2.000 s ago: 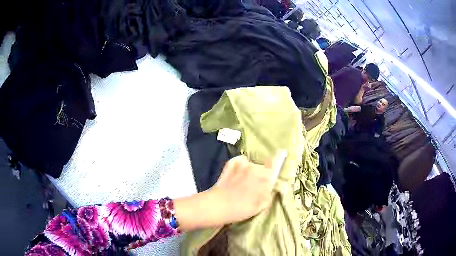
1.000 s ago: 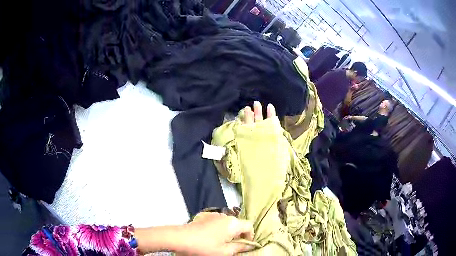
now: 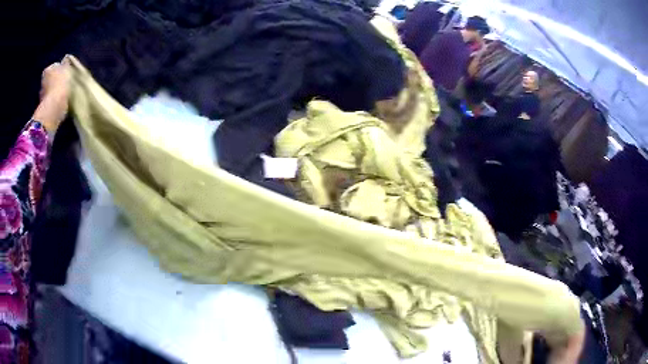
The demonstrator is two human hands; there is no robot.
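A yellow-green knit garment (image 3: 284,227) with a brown part is stretched slantwise across the view. My left hand (image 3: 55,89) is closed on its end at the upper left. My right hand (image 3: 567,347) is at the lower right, mostly covered by the other end and cut off near the bottom edge; its fingers are hidden. The cloth is taut between my hands. A white label (image 3: 280,167) lies behind the stretched cloth, beside bunched green cloth (image 3: 355,142). No snips can be seen.
Black cloth (image 3: 284,50) is heaped behind, with more at the left and below. The white table (image 3: 192,320) shows under the garment. Two people (image 3: 529,92) are at the upper right near dark and brown heaps (image 3: 568,121).
My left hand has moved from the lower middle to the upper left with cloth in it. My right hand has moved from the upper middle to the lower right. The garment is now stretched out.
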